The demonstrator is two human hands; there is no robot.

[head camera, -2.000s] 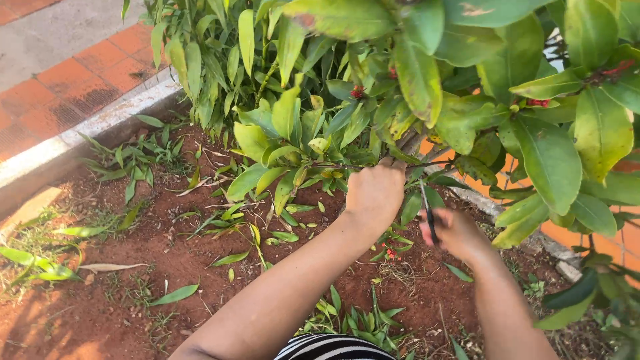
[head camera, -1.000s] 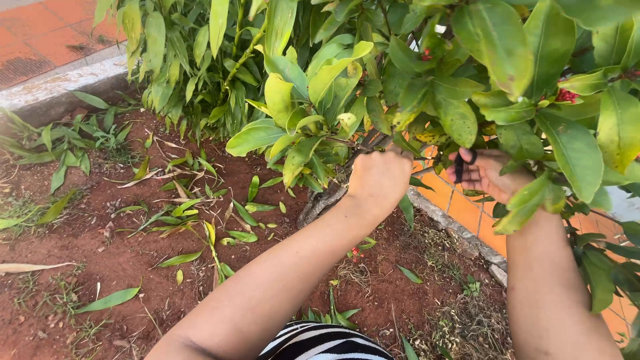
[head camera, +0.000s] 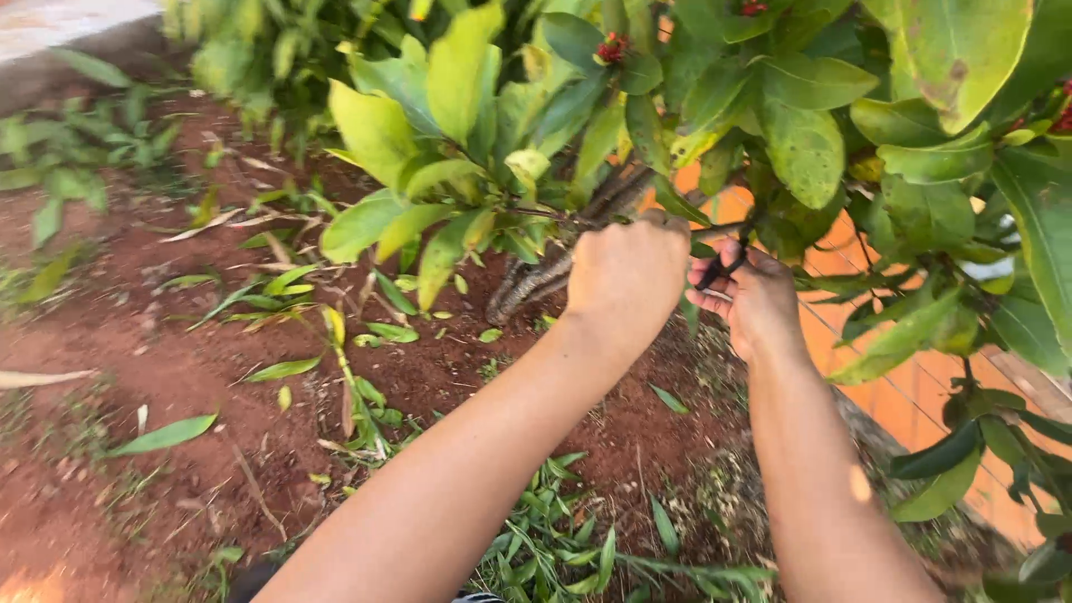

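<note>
My left hand (head camera: pixel 630 266) is closed around a thin leafy branch (head camera: pixel 548 215) of a shrub with red flower clusters (head camera: pixel 613 48). To its right, my right hand (head camera: pixel 754 289) holds scissors by their dark handles (head camera: pixel 722 266), close to the same branch. The blades are hidden or too blurred to make out. Broad green leaves (head camera: pixel 800 151) hang above both hands. Behind my left hand, the shrub's woody stem (head camera: pixel 536 280) rises from the red soil.
Cut leaves and stems (head camera: pixel 578 536) lie on the red soil (head camera: pixel 452 368). Orange paving tiles (head camera: pixel 913 377) and a curb are at the right. A concrete edge (head camera: pixel 84 29) and a denser leafy plant (head camera: pixel 251 59) are at the upper left.
My right hand first held the scissors low beside my left hand, then moved up and right among the leaves; now it is back near my left hand. My left hand stays at the branch.
</note>
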